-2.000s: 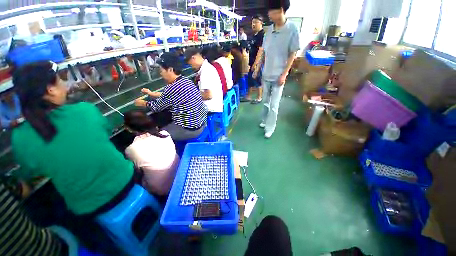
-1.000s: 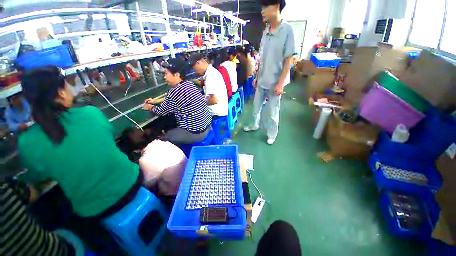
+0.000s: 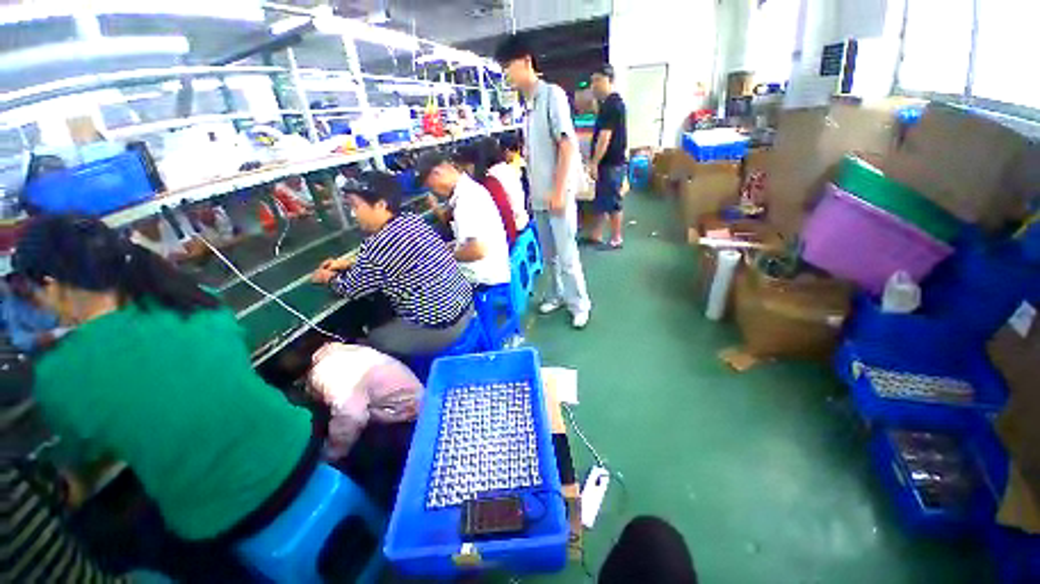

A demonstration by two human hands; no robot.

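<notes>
Neither of my hands is in the picture. A blue parts tote (image 3: 407, 485) lies nearest in front of me, raised on a brown support. A tight grid of small square electronic units (image 3: 488, 443), whitish with dark parts, fills its middle. A flat dark board (image 3: 494, 517) lies at the near end of the tote, beside the grid, with a thin dark cable at its right side. My dark-clad knee (image 3: 647, 556) shows at the bottom edge.
A white power strip (image 3: 593, 497) with a cord lies right of the tote. A seated person in green (image 3: 171, 399) and a bent-over person in pink (image 3: 363, 388) are at left. A person in grey (image 3: 553, 171) stands in the aisle. Stacked totes (image 3: 924, 428) and cartons (image 3: 793, 314) are at right.
The person in grey has moved left, beside the seated workers. The person in pink has bent down lower. The green-clad person has turned toward the line. The view has shifted slightly.
</notes>
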